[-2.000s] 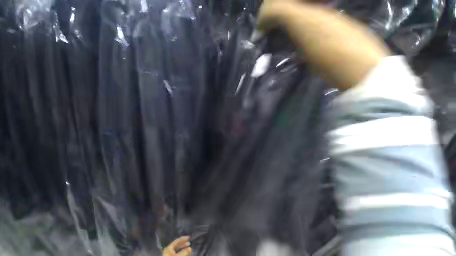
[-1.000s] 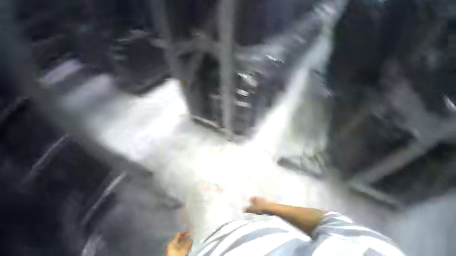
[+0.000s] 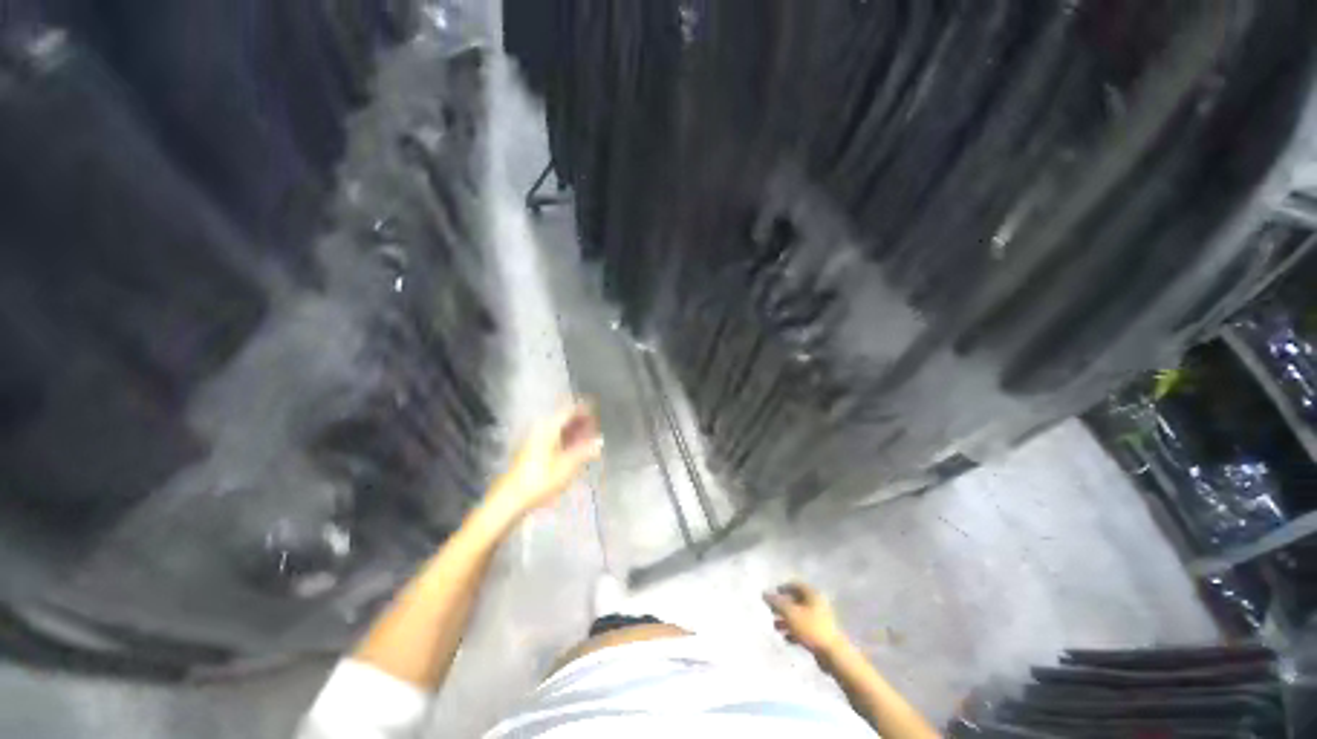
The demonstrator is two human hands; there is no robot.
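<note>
Dark bagged garments hang in a dense row on the left (image 3: 188, 289) and another on the right (image 3: 924, 188), with shiny film over them. My left hand (image 3: 553, 455) is out in front over the narrow aisle between the rows, fingers slightly bent, holding nothing that I can see. My right hand (image 3: 803, 617) is low, near my body, over the pale floor, with fingers loosely curled and apart and nothing visible in it. Neither hand appears to touch the garments.
The pale floor (image 3: 997, 556) runs up the aisle. A dark metal rack base (image 3: 696, 553) lies on the floor just ahead, below the right row. More bagged garments (image 3: 1213, 462) hang at the far right, and dark garments (image 3: 1141, 693) show at the lower right.
The view has turned from a blurred floor area to a narrow aisle between two garment rows. My left hand has come up and forward. My right hand is now lower and to the right.
</note>
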